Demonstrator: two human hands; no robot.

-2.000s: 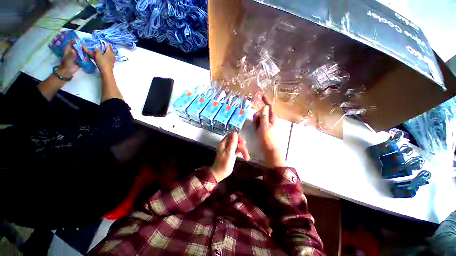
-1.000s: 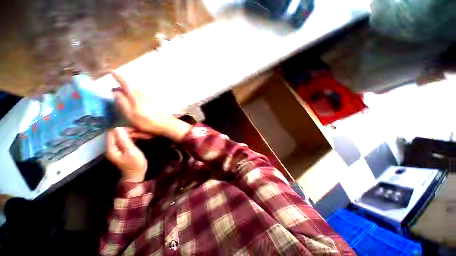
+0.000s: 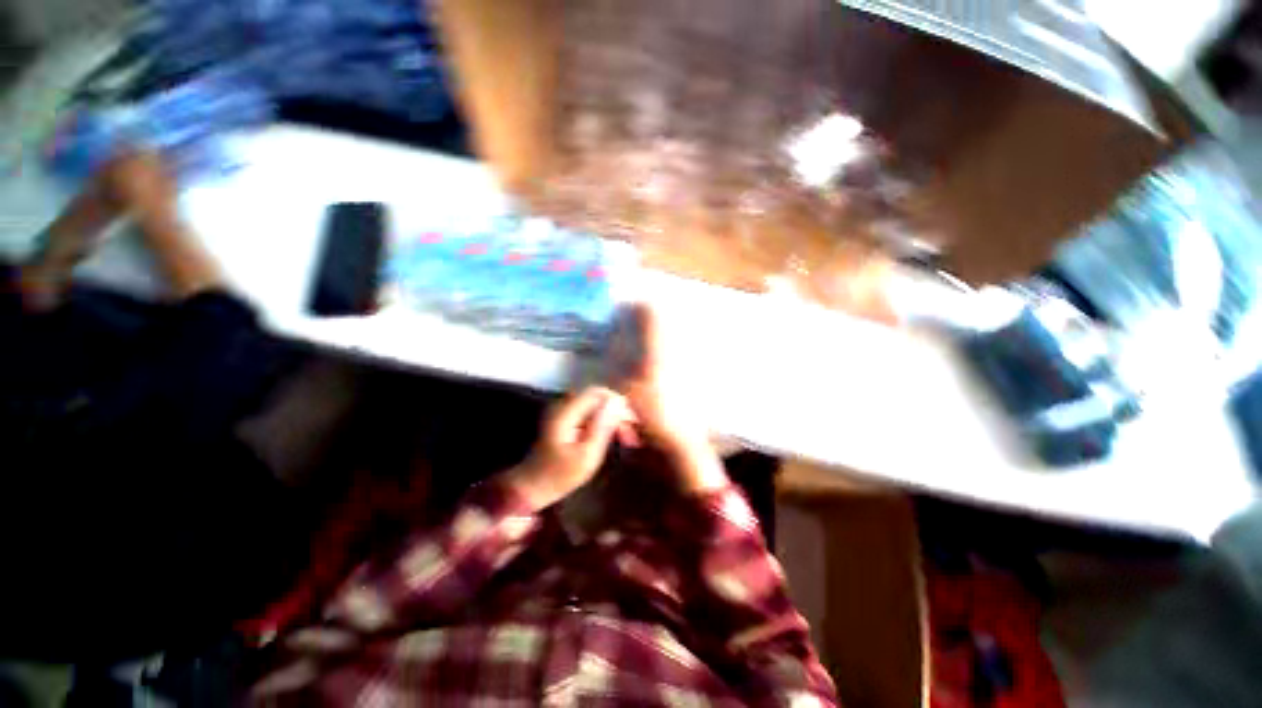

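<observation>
The frame is blurred. A row of several blue packed units with orange-red dots [image 3: 505, 284] stands near the table's front edge, right of a black smartphone [image 3: 349, 259]. My left hand [image 3: 565, 440] is at the table edge below the row's right end, fingers bent together. My right hand [image 3: 662, 394] is just right of it, fingers pointing up beside the row's last unit. The hands nearly touch. Blur hides whether either holds something.
A large carton [image 3: 1066, 187] with clear plastic boxes [image 3: 830, 150] lies behind the row. Dark sleeved cables [image 3: 1038, 380] lie right. Another person's hand [image 3: 139, 187] is at left near a loose cable pile [image 3: 332, 62]. An open brown carton [image 3: 851, 588] and red stool [image 3: 985, 636] are below.
The view swung right over the floor, then back to the table. My hands are closer together than two seconds ago, still by the row's right end. The row shows no clear change.
</observation>
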